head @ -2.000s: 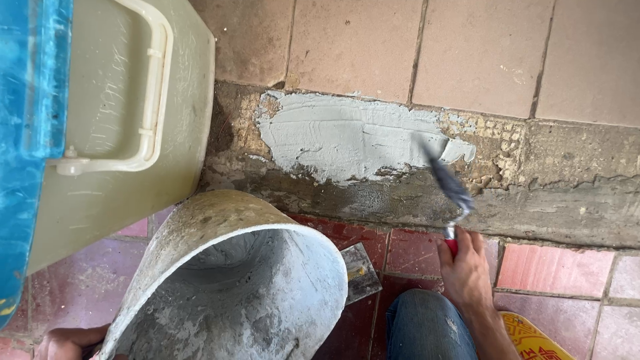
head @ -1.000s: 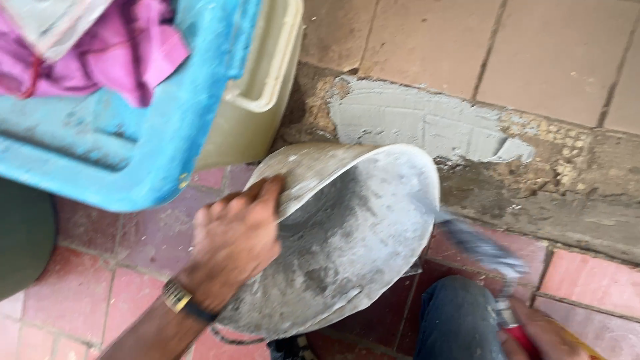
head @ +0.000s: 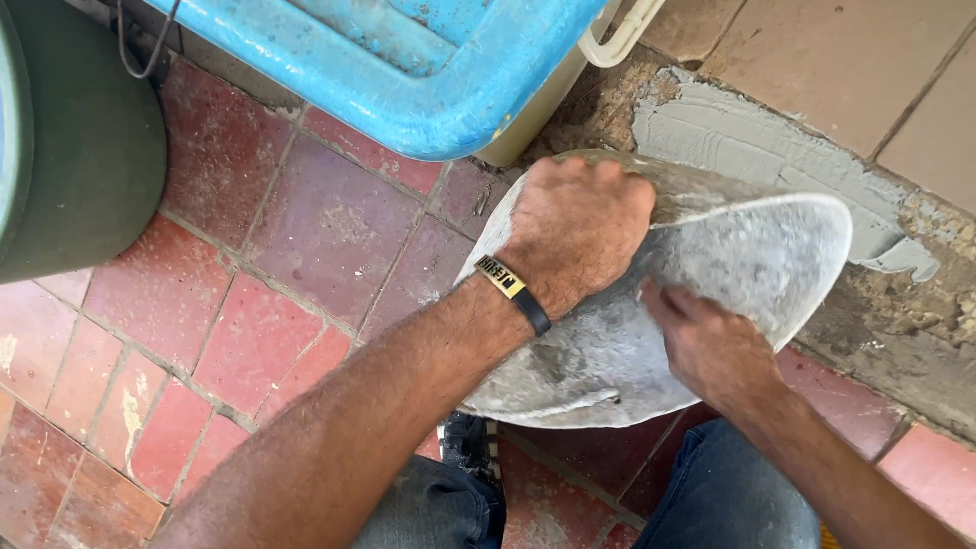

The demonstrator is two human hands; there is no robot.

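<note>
My left hand [head: 583,221], with a black band and metal plate at the wrist, grips the upper rim of a pale, mortar-stained bucket [head: 610,381], which lies tilted with its mouth toward me. Inside that mouth is my right hand [head: 709,335], its fingers curled and pointing into the bucket. The trowel cannot be made out; whatever the right hand holds is hidden by the fingers and the rim. Beyond the bucket, a smoothed patch of wet grey mortar [head: 762,152] covers part of the rough strip along the tan tiles.
A cream storage box with a blue lid [head: 427,107] stands at the top centre, its white handle [head: 629,30] at the right. A dark green container [head: 84,145] is at the upper left. Red floor tiles [head: 259,335] spread below. My jean-clad knees are at the bottom.
My right hand, earlier spreading mortar on the strip with a trowel, is now inside the bucket. My left hand went from low on the bucket to its upper rim. The view has swung left.
</note>
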